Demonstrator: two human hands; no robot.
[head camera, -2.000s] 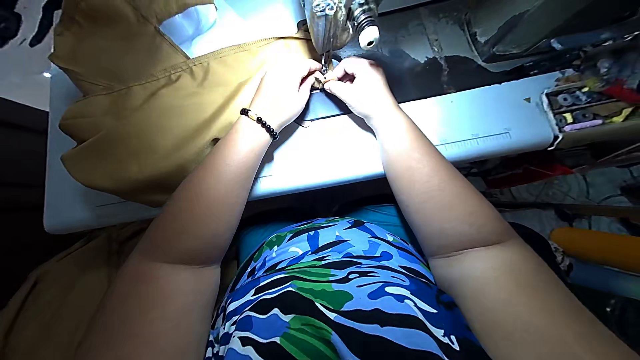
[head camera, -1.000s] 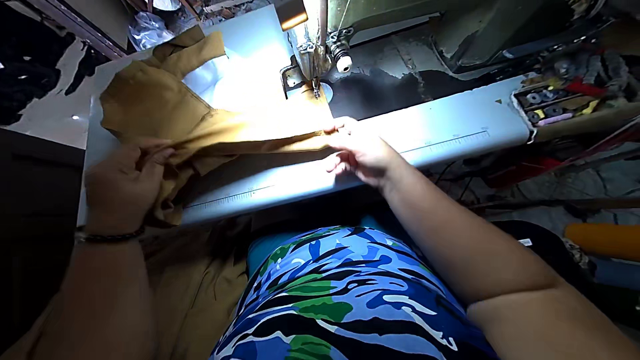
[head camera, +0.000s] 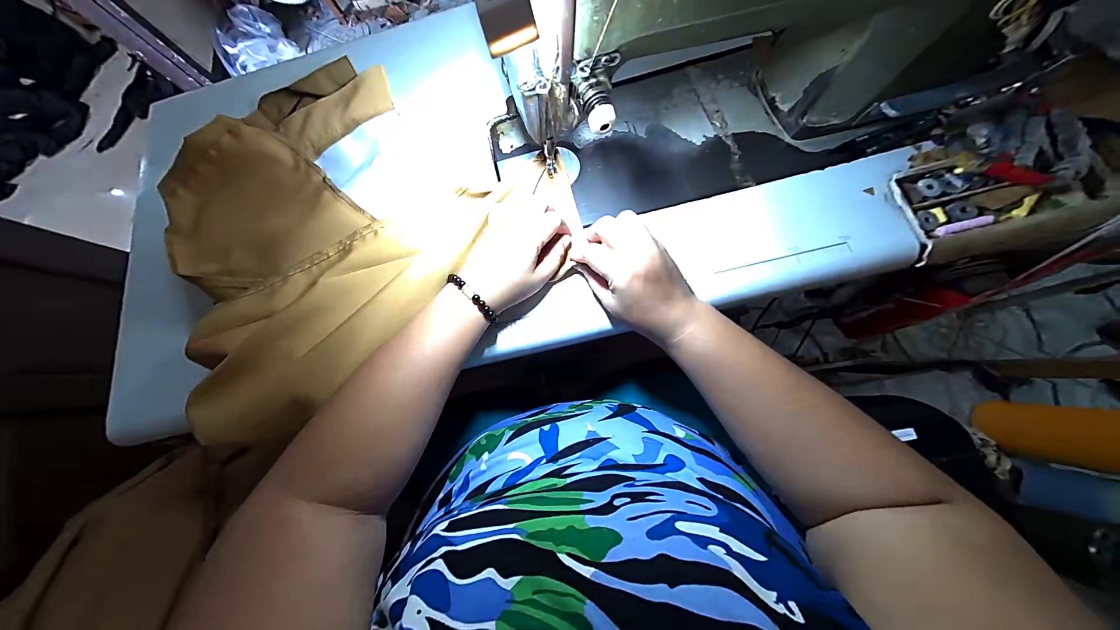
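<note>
Tan fabric (head camera: 324, 289), with a stitched seam running across it, lies spread on the left of the white sewing table (head camera: 787, 232). Its right end narrows toward the presser foot (head camera: 550, 157) of the sewing machine (head camera: 551, 96). My left hand (head camera: 521, 249), with a beaded bracelet at the wrist, pinches the cloth edge just in front of the foot. Close beside it, my right hand (head camera: 632, 271) pinches the same edge between thumb and fingers. The fingertips nearly meet. Glare from the lamp washes out part of the cloth, and the fingers hide the held edge.
A tray of bobbins (head camera: 941, 206) and small items sits at the table's right end. Clear plastic bags (head camera: 254, 39) are behind the left corner. More brown cloth (head camera: 122, 542) hangs at lower left, and an orange roll (head camera: 1050, 435) lies at far right.
My left hand has moved right, from the left part of the cloth to beside my right hand near the needle. The fabric, bunched and stretched between my hands a second ago, now spreads wider over the table's left.
</note>
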